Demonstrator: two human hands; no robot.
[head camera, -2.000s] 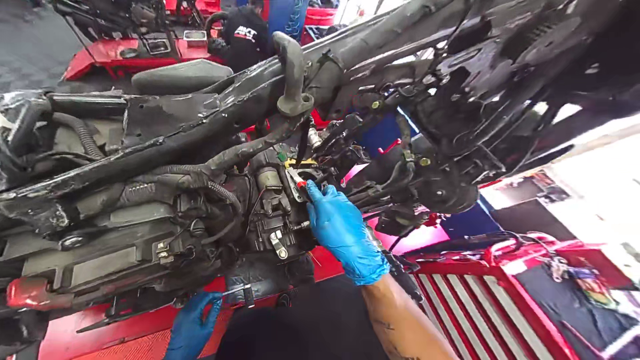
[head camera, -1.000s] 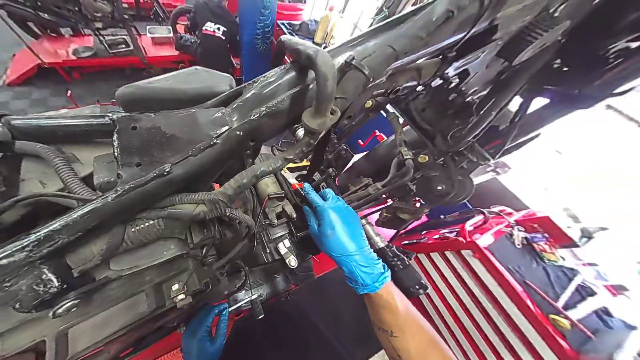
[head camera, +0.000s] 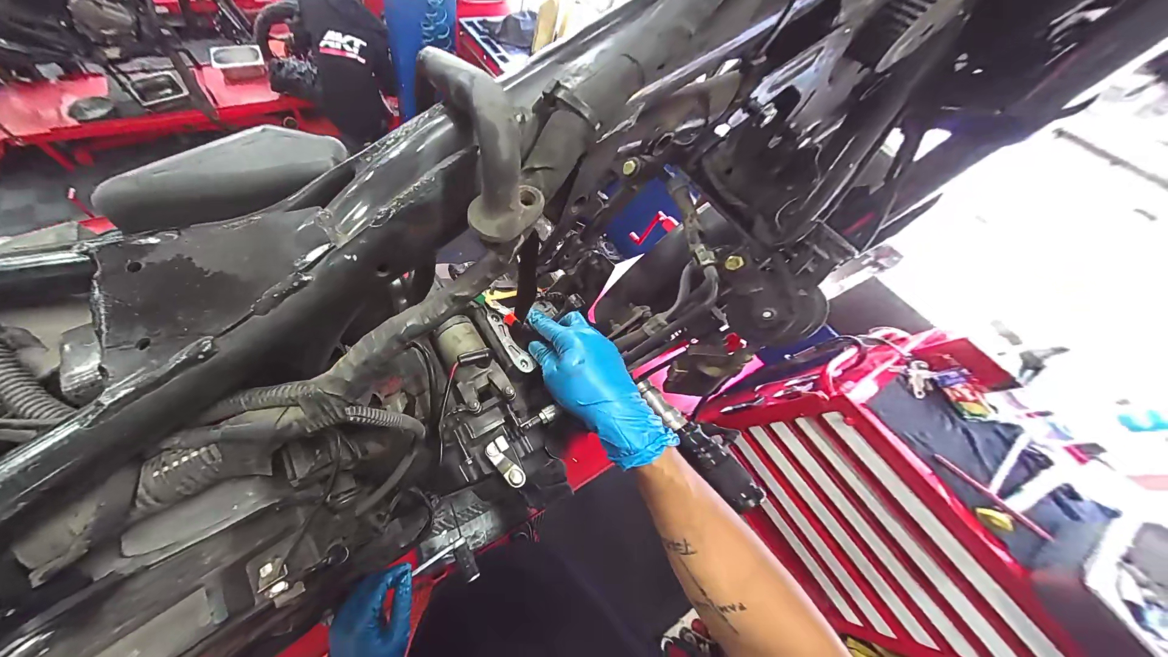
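My right hand (head camera: 593, 383), in a blue glove, reaches into a stripped motorcycle's black frame (head camera: 365, 219). Its fingertips are at small parts beside a metal lever (head camera: 506, 342) and a red piece (head camera: 510, 319); whether they grip something is hidden. Left of it is a throttle body or similar unit (head camera: 479, 392) with a cylindrical part. A thick rubber hose (head camera: 493, 155) hangs above the hand. Low in the view, my left hand (head camera: 372, 613), also gloved in blue, is near a thin metal rod (head camera: 438, 558); its fingers curl, and its grip cannot be made out.
A red tool cabinet (head camera: 821, 411) with light slats stands at the right, tools lying on its top. A person in a dark shirt (head camera: 342, 73) is at the upper left by a red lift table (head camera: 55, 109). Cables and hoses surround my right hand.
My right hand stays at the same spot among the parts, its fingers slightly shifted. The view has moved closer to the motorcycle.
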